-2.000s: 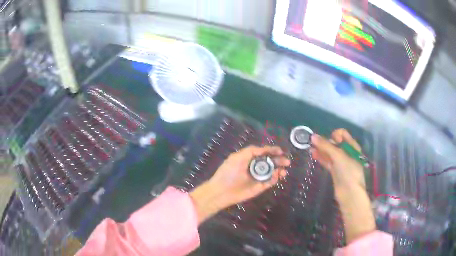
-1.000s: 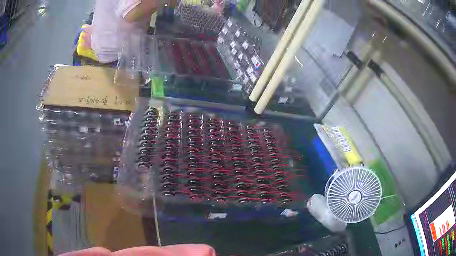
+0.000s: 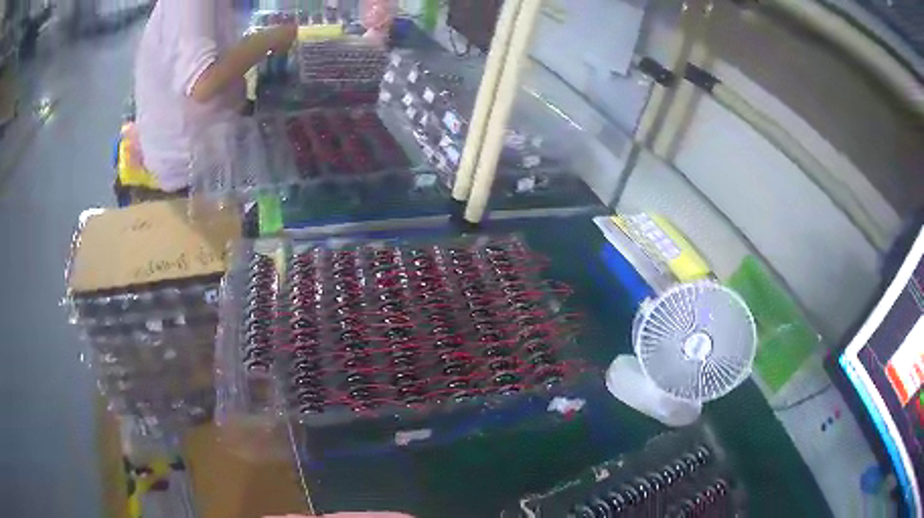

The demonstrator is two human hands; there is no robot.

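Note:
A clear blister tray (image 3: 405, 410) filled with rows of dark speaker drivers with thin red lead wires lies on the green bench mat, left of the fan. Part of another tray (image 3: 623, 486) with rows of drivers shows at the bottom edge, right of the middle. Only a strip of pink sleeve shows at the bottom edge, left of the middle. Neither my left hand nor my right hand is in the picture.
A small white fan (image 3: 695, 342) stands behind the trays. A monitor (image 3: 892, 374) is cut off at the right edge. A cardboard piece (image 3: 152, 243) tops stacked trays at the left. Two pale poles (image 3: 491, 121) rise beyond. A person (image 3: 187, 91) works at another bench.
The view swung left from the two hands holding drivers to the side tray. Since one second ago it has shifted, showing more of the other person and the near tray; the pink sleeve shows less.

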